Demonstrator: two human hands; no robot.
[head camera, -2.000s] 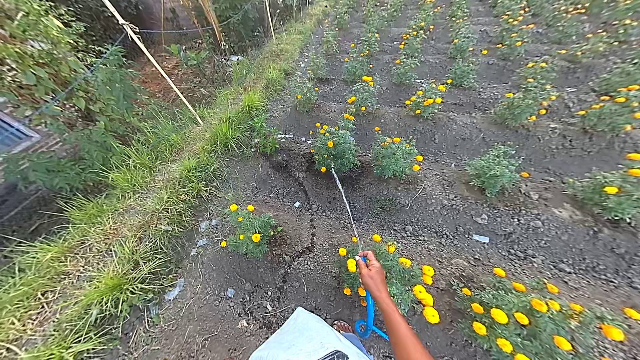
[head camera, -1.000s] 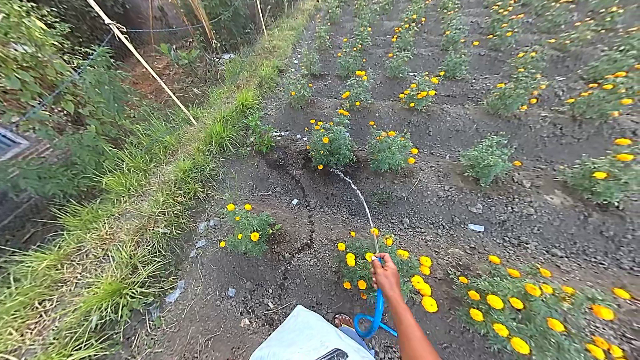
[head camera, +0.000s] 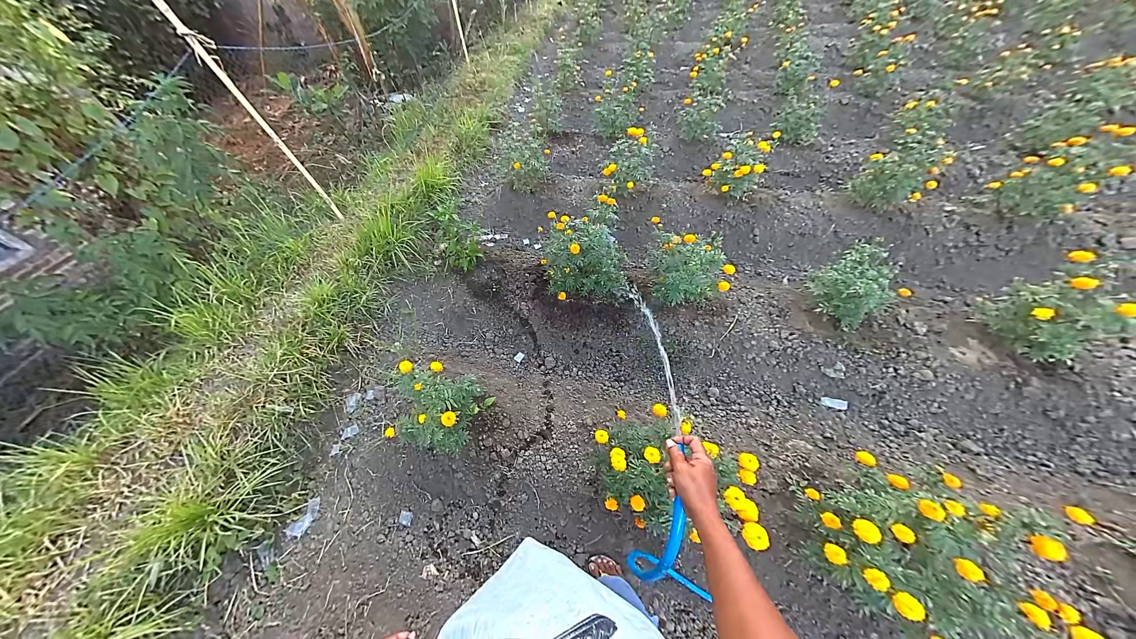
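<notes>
My right hand (head camera: 692, 475) grips a blue hose (head camera: 676, 528) near its open end. A stream of water (head camera: 658, 346) arcs from the hose to the soil between two marigold plants, landing at the right base of the bushy left one (head camera: 581, 257); the other (head camera: 688, 268) stands just right of it. The hose loops below my hand, beside a marigold plant (head camera: 635, 461) with yellow flowers. Of my left hand (head camera: 401, 635), only what looks like a fingertip shows at the bottom edge; what it does is hidden.
Rows of marigolds run back across dark soil. A large flowering clump (head camera: 941, 532) fills the lower right, and a small plant (head camera: 437, 408) stands left of centre. A grassy strip (head camera: 293, 328) and a leaning bamboo pole (head camera: 248, 106) lie to the left. My sandalled foot (head camera: 605, 566) shows below.
The water stream has shifted from the base of the bushy marigold toward the gap on its right. My right hand has kept its hold on the hose.
</notes>
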